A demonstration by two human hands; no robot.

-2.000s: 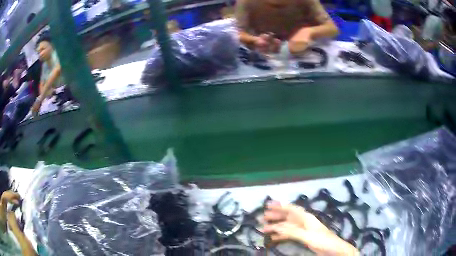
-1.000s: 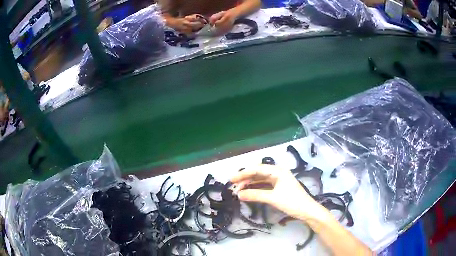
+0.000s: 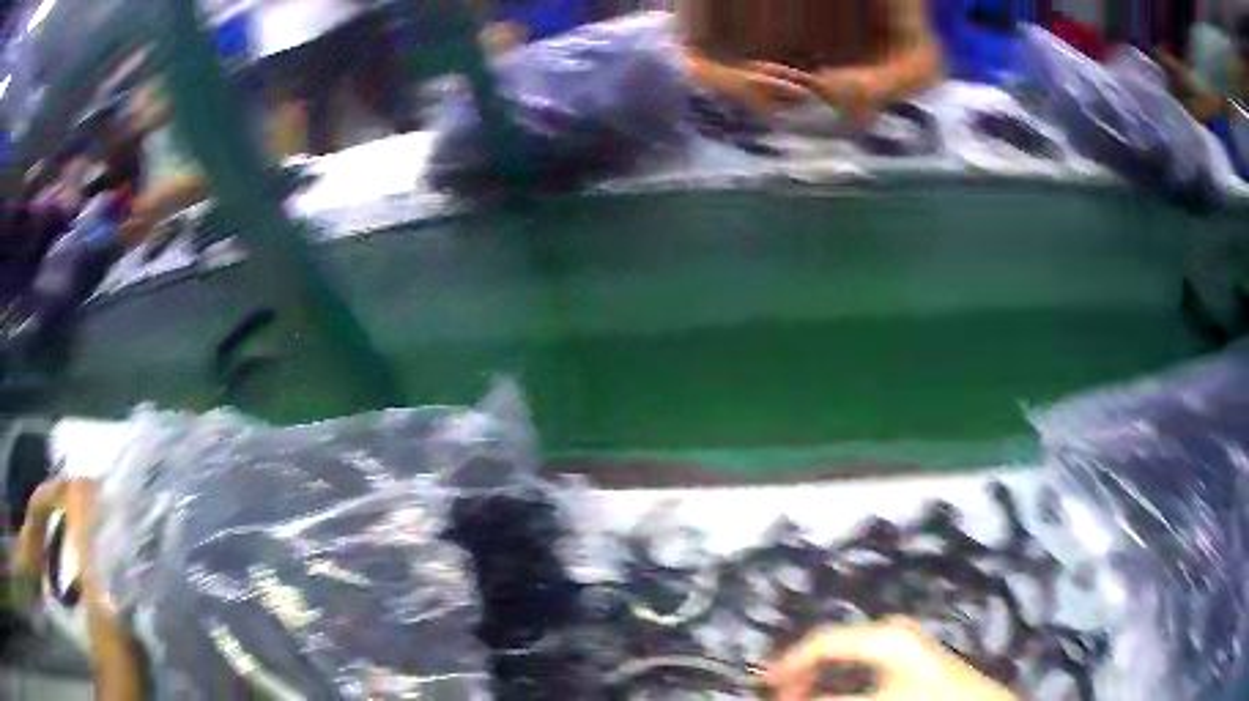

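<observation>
My right hand (image 3: 884,663) is at the bottom edge, blurred and partly cut off, over a pile of black curved parts (image 3: 877,568) on the white work surface (image 3: 685,510). A dark patch shows at its fingers; whether it is a held part or one lying behind cannot be told. My left hand is not in view. A heap of small black parts (image 3: 521,575) spills from the mouth of a clear plastic bag (image 3: 301,548) to the left of the pile.
A second clear bag (image 3: 1164,479) lies at the right. The green conveyor (image 3: 795,329) runs beyond the ledge, with a black arc (image 3: 247,336) near a green post (image 3: 260,206). Another person's hands (image 3: 808,89) are across it; another hand (image 3: 62,527) is at the left edge.
The view has swung left and up again since one second ago, so the bags and belt sit further right. My right hand has moved down in the picture and is now cut off.
</observation>
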